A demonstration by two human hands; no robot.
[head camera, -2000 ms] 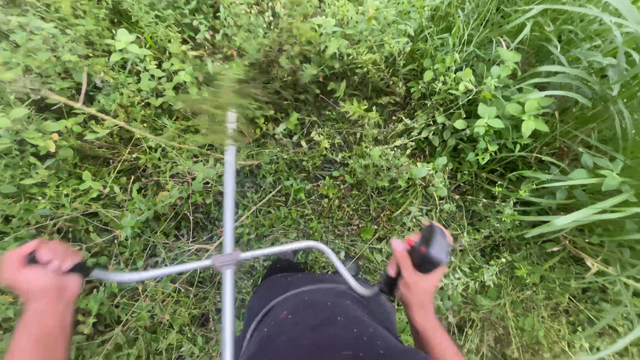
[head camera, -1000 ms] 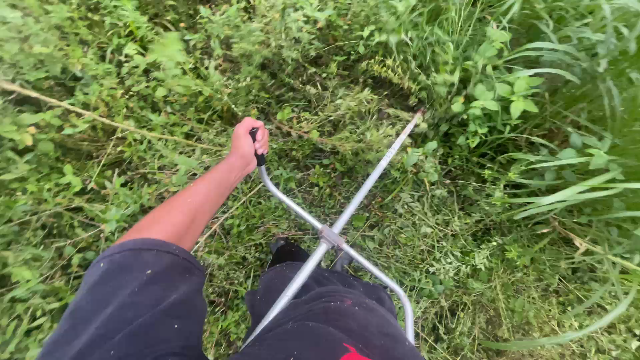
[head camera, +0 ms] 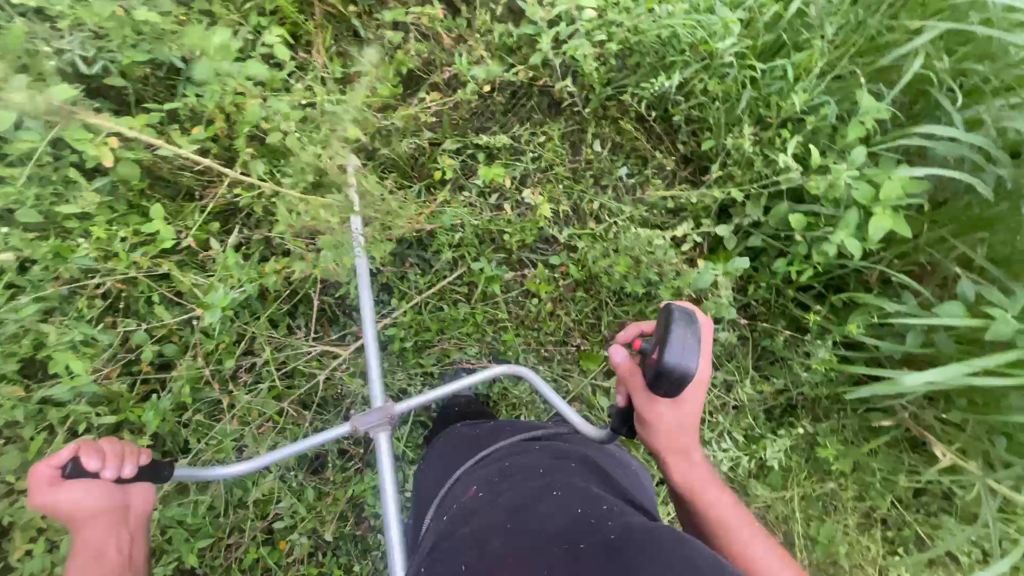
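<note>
My left hand (head camera: 100, 480) is wrapped around the black grip (head camera: 146, 471) at the left end of a brush cutter's handlebar (head camera: 272, 456). At the right end, my right hand (head camera: 668, 400) holds the black throttle handle (head camera: 672, 350), which has a small red button near my thumb. A clamp (head camera: 374, 418) joins the bar to the metal shaft (head camera: 366, 312), which points ahead and slightly left. The shaft's far end is lost among blurred plants, and the cutting head is hidden. A cable (head camera: 480, 458) runs from the throttle side across my dark clothing.
Low leafy weeds (head camera: 160, 320) cover the ground on the left. Tall long-bladed grass (head camera: 944, 320) stands along the right side. A dry stem (head camera: 208, 164) slants across the upper left. Flattened, cut-looking greenery (head camera: 544, 216) lies ahead of my feet.
The shaft has swung from pointing up-right to pointing slightly left. My left hand has moved down and left with its grip. My right hand, out of sight one second ago, is back in view.
</note>
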